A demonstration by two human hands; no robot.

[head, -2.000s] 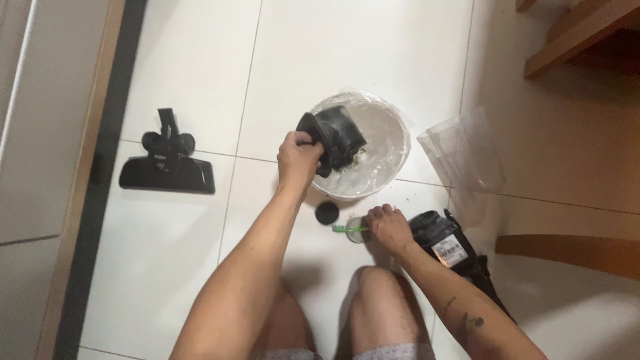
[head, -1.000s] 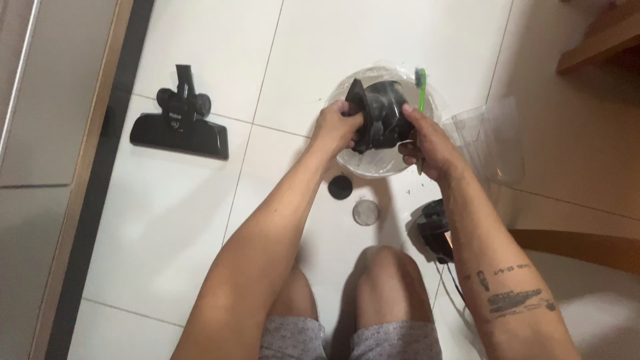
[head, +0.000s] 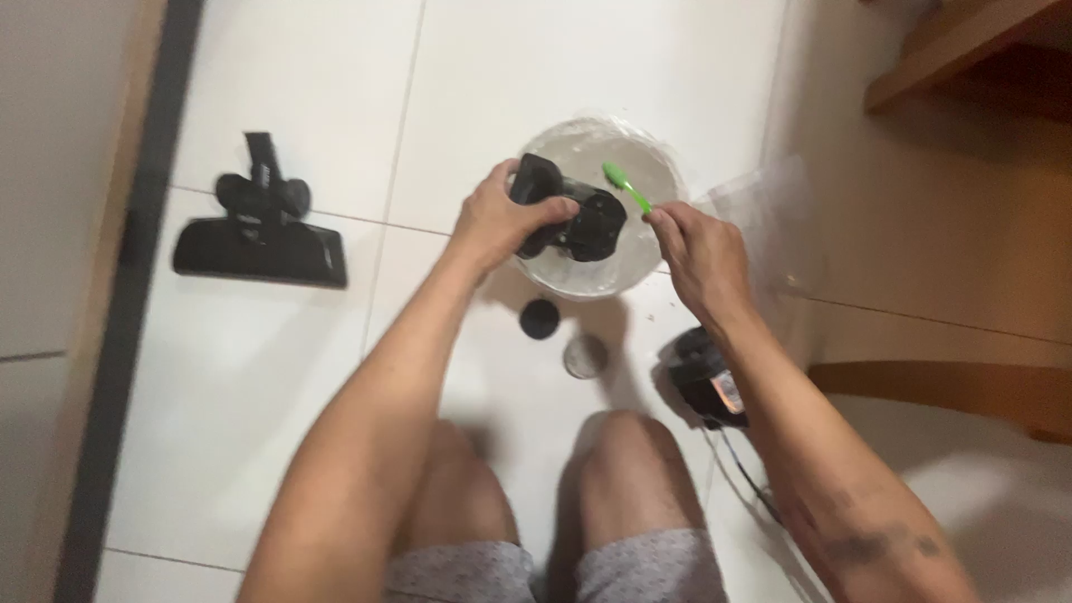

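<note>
My left hand (head: 511, 213) grips a black plastic vacuum cleaner part (head: 596, 224), perhaps its dust cup, over a round bin (head: 653, 260) lined with a clear plastic bag. Between the fingers of my right hand (head: 699, 251) is a green toothbrush (head: 630, 188), its head pointing up and left above the bin, apart from the black part. A round black disc (head: 539, 319) and a round greyish filter or cap (head: 585, 357) lie on the floor just below the bin. The black vacuum body (head: 699, 377) with its cord lies partly hidden under my right forearm.
A black vacuum floor head (head: 260, 251) lies on the tiles at the left. Right of the bin is a clear plastic container or bag (head: 775, 218), blurred. Wooden furniture (head: 963, 59) stands at the upper right, with a curved wooden leg (head: 946, 394) below. Crumbs dot the floor near the bin.
My right hand took up the green brush from beside the round pieces, then touched the black part one second ago; now it is away from it. The black part has turned in my left hand.
</note>
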